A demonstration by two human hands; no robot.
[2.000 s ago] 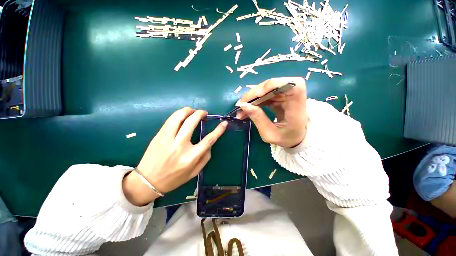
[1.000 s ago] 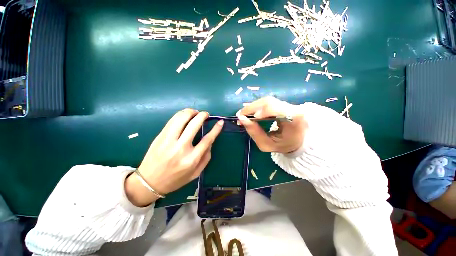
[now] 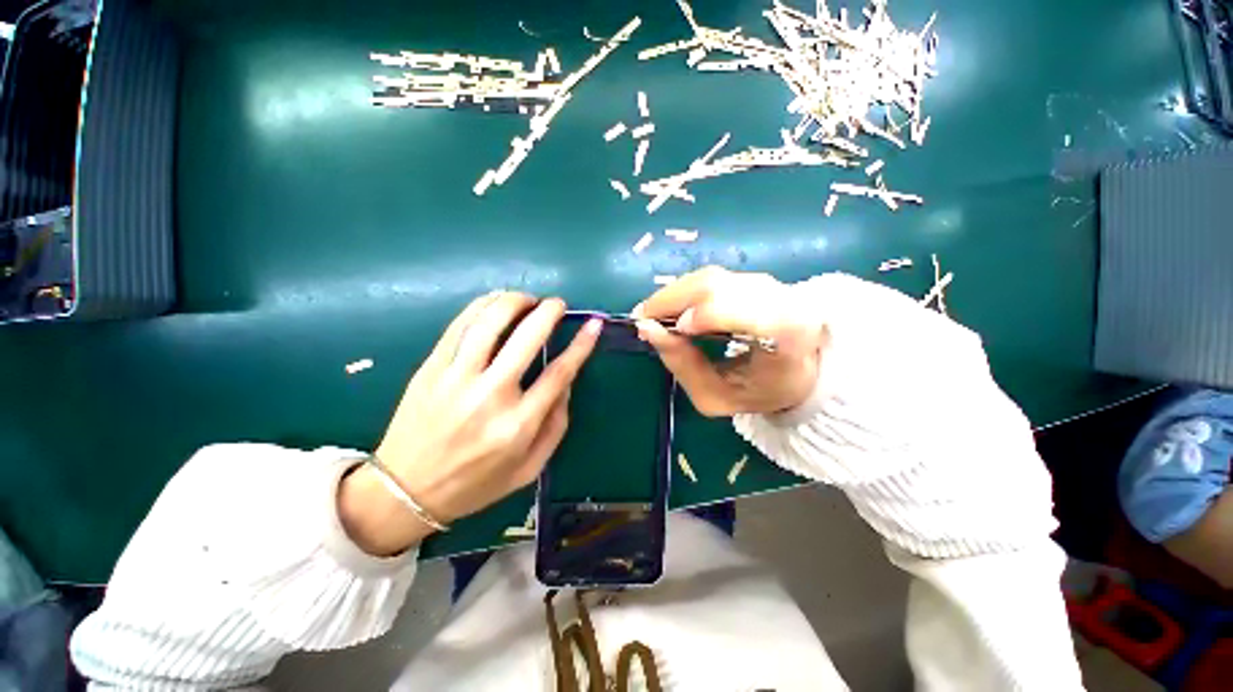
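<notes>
A black phone frame (image 3: pixel 602 544) with a large open window lies upright in view, its far short end on the green mat and its closed end over my lap. My left hand (image 3: pixel 480 412) holds the far left corner, with the index fingertip on the far short edge. My right hand (image 3: pixel 737 341) pinches thin tweezers (image 3: pixel 741 338) at the far right corner, their tip low against the far edge. Whether a small part is between the tips is hidden by the fingers.
Cream liner strips (image 3: pixel 859 75) are heaped at the back right, more strips (image 3: pixel 467 84) at the back left. Ribbed stacked frames (image 3: pixel 133 169) stand at left, a ribbed grey block (image 3: pixel 1166 270) at right. A person's blue sleeve (image 3: pixel 1180 466) shows at right.
The right hand has lowered from above the far edge, and the tweezers have turned from steeply slanted to nearly flat. The left hand and the frame have barely moved.
</notes>
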